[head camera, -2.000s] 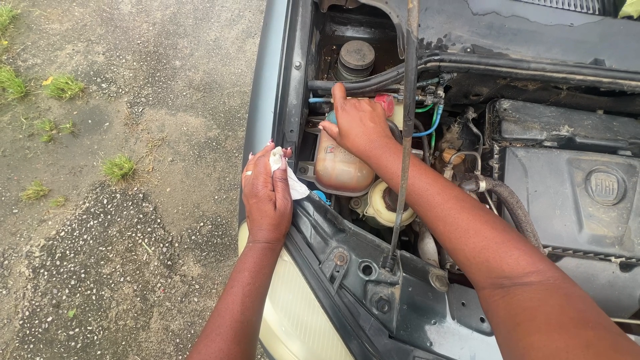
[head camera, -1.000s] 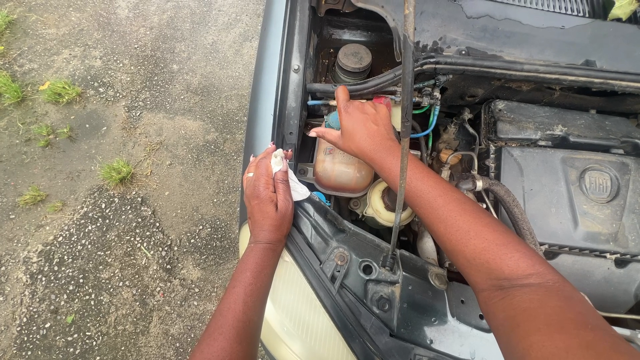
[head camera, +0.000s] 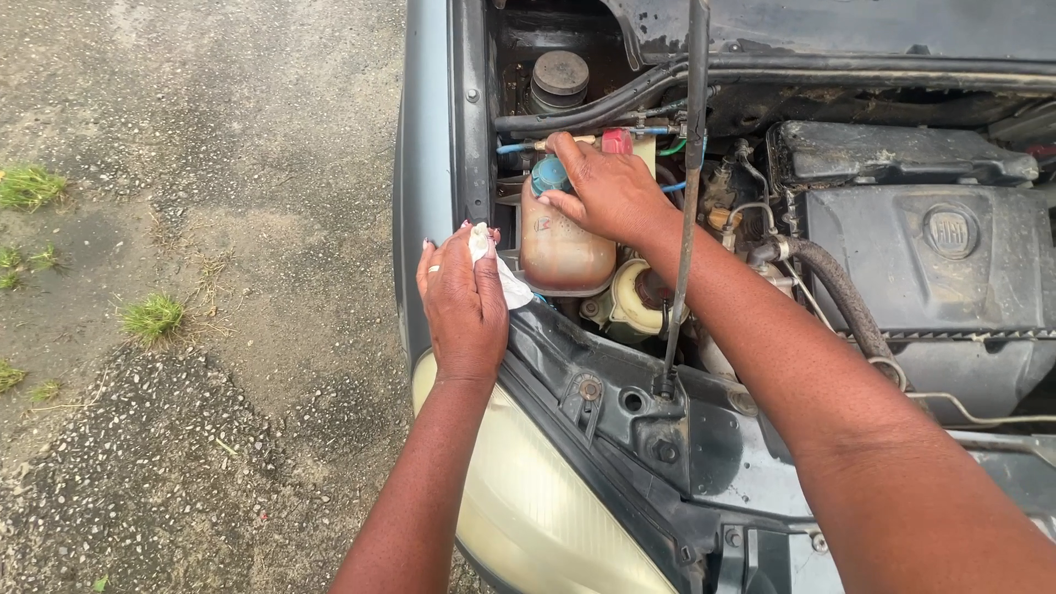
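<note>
My right hand (head camera: 606, 186) is on the blue cap (head camera: 550, 176) of the coolant expansion tank (head camera: 565, 247), its thumb and fingers around the cap's right side. The tank is translucent plastic with brownish staining. A crumpled white cloth or tissue (head camera: 513, 285) is in my left hand (head camera: 464, 301), pinched under the thumb. That hand rests on the fender edge beside the tank, above the headlight (head camera: 544, 503). A red cap (head camera: 616, 141) shows just behind my right hand. Below the tank sits a yellowed plastic reservoir (head camera: 639, 299).
The hood prop rod (head camera: 690, 173) stands between my right forearm and the tank area. At right lies the Fiat engine cover (head camera: 932, 256) with a hose (head camera: 850, 297) beside it. A round dark cap (head camera: 560, 74) is behind the tank. Gravelly ground (head camera: 206, 396) lies left of the car.
My right hand has shifted its fingers on the blue cap, and more of the cap now shows. My left hand stays on the fender edge with the white cloth or tissue.
</note>
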